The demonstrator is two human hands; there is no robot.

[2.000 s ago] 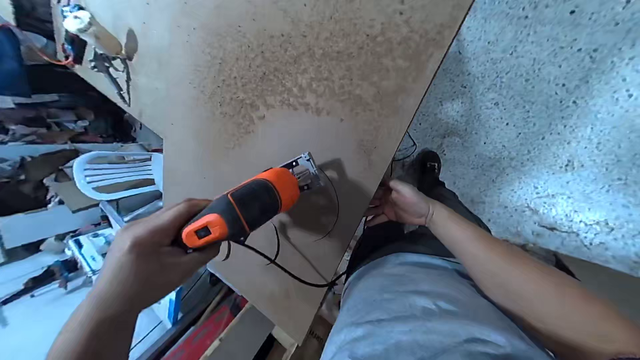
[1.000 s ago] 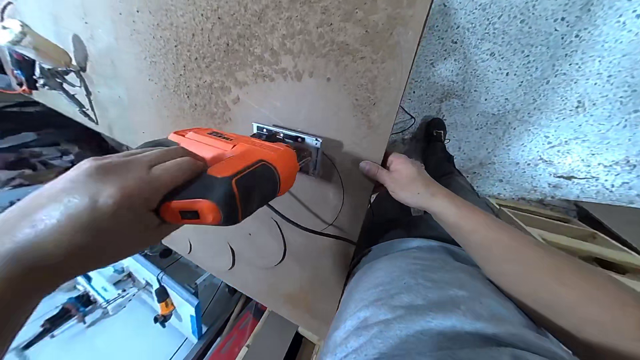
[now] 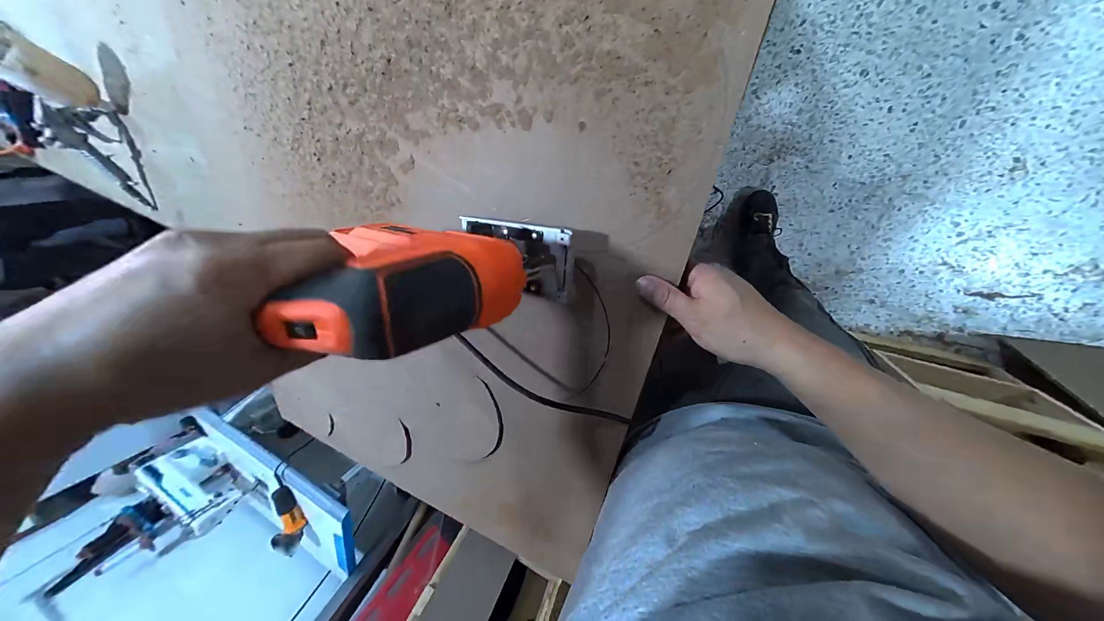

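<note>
An orange and black jigsaw [image 3: 423,289] stands on a brown wood-fibre board [image 3: 535,509], its metal base plate [image 3: 556,259] against the surface. My left hand [image 3: 259,267] is wrapped around its handle from the left; the fingers on the far side are hidden. The blade cannot be seen. A thin curved line runs on the board right of the base plate. Several short curved slits [image 3: 496,418] show nearer to me. At the board's right edge my right hand [image 3: 720,310] grips with the thumb on top and the fingers hidden below. A black power cord [image 3: 535,395] crosses the board.
Sawdust [image 3: 483,60] covers the far part of the board. A clamp-like metal tool [image 3: 95,138] is at the far left corner. A white machine table [image 3: 259,535] with a yellow and black tool [image 3: 289,517] stands lower left. Wooden frames [image 3: 992,397] lie on the right, near my shoe [image 3: 759,216].
My left hand has turned the jigsaw on the board, so its base plate lies at a different angle. My right hand's thumb has come onto the board's edge. The view has shifted.
</note>
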